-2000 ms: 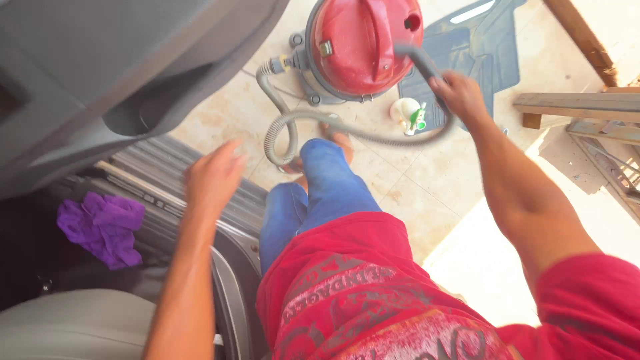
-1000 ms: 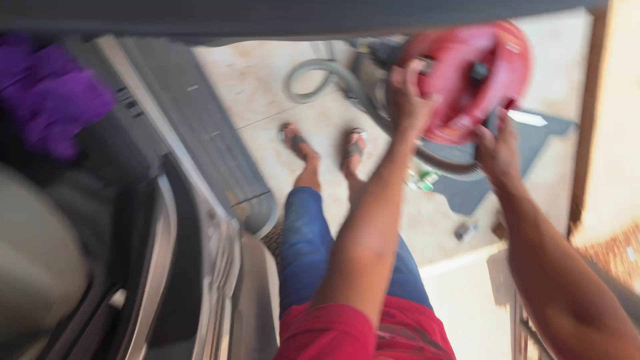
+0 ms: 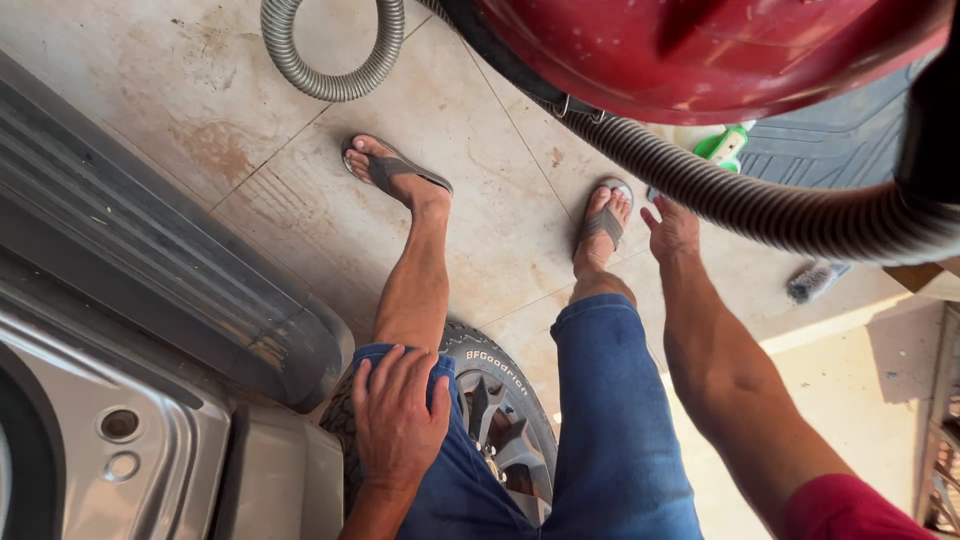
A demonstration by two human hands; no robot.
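Observation:
My left hand rests palm down on my left knee, fingers slightly apart, holding nothing. Below the vacuum's ribbed hose, my right hand reaches down, its thumb and fingers apart; its fingertips are partly hidden near the hose. The red vacuum cleaner fills the upper right, close to the camera, with its grey hose curving under it and joining a black tube at the right edge. Another loop of hose hangs or lies at the top. Behind the vacuum, a green and white bottle top shows partly.
A vehicle's side step and silver door sill lie at the left, with a BFGoodrich tyre between my legs. A dark floor mat and a grey brush head are on the tiles at the right.
Both hands were at the red vacuum one second ago and are now off it. The left is on my knee, the right lower beside my foot. The vacuum now appears much closer to the camera.

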